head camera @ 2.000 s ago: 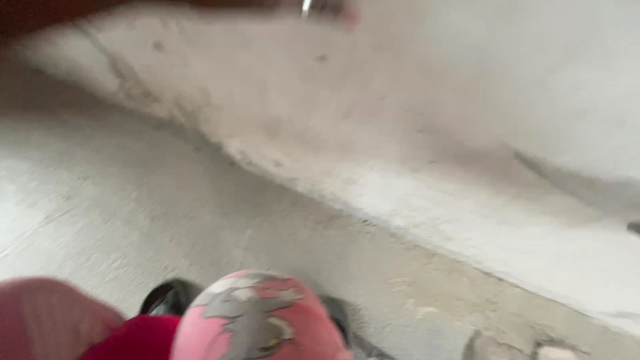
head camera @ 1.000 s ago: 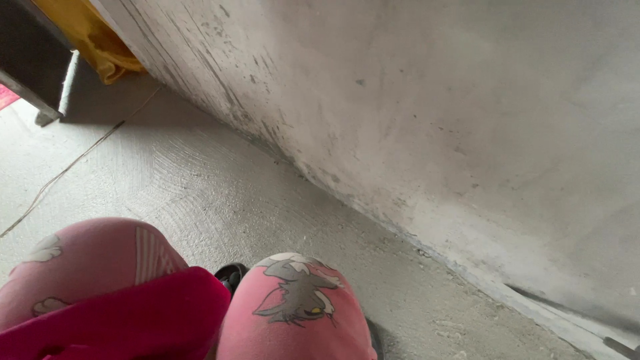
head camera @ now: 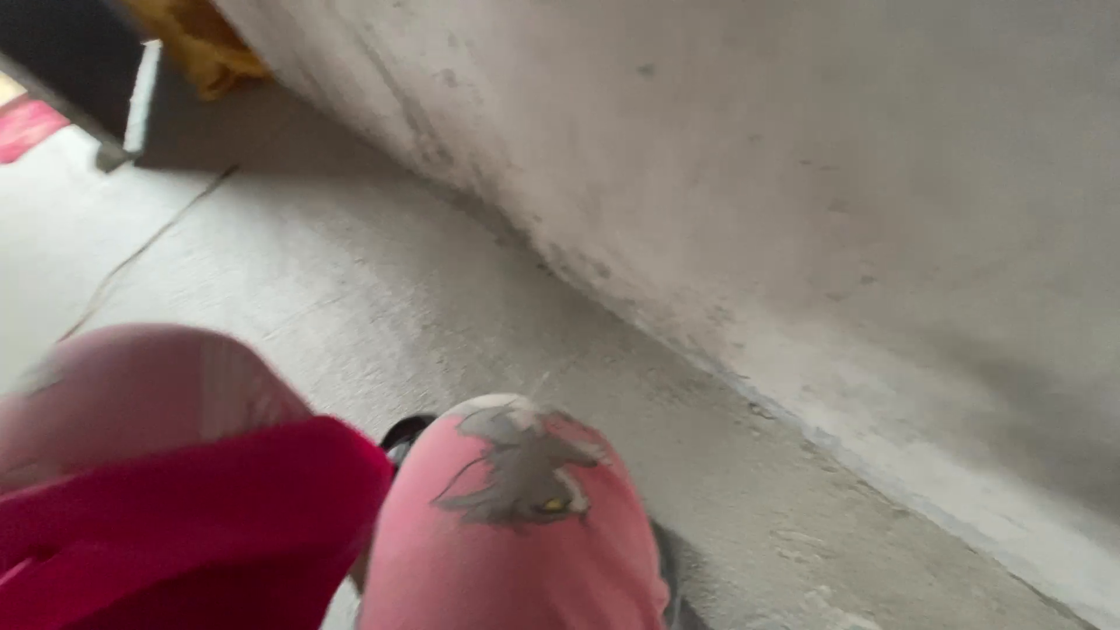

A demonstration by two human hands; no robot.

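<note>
Neither my left hand nor my right hand is in the frame of now. My bent knees show at the bottom, in pink trousers (head camera: 516,560) with a grey cartoon cat print on the right knee. A bright magenta cloth (head camera: 201,516) lies over my lap between the knees. Part of a dark shoe (head camera: 408,430) shows behind the right knee. What my hands hold or touch is hidden.
A stained plaster wall (head camera: 787,192) runs diagonally along the right. Below it is a grey concrete floor (head camera: 350,289) with a thin line (head camera: 144,249) across it. At the upper left stand a dark panel (head camera: 74,61) and a yellow-brown cloth (head camera: 214,52).
The view has swung since two seconds ago. A dark blurred shape along the top edge in the oldest frame is out of view. My knees and the magenta cloth remain at the bottom.
</note>
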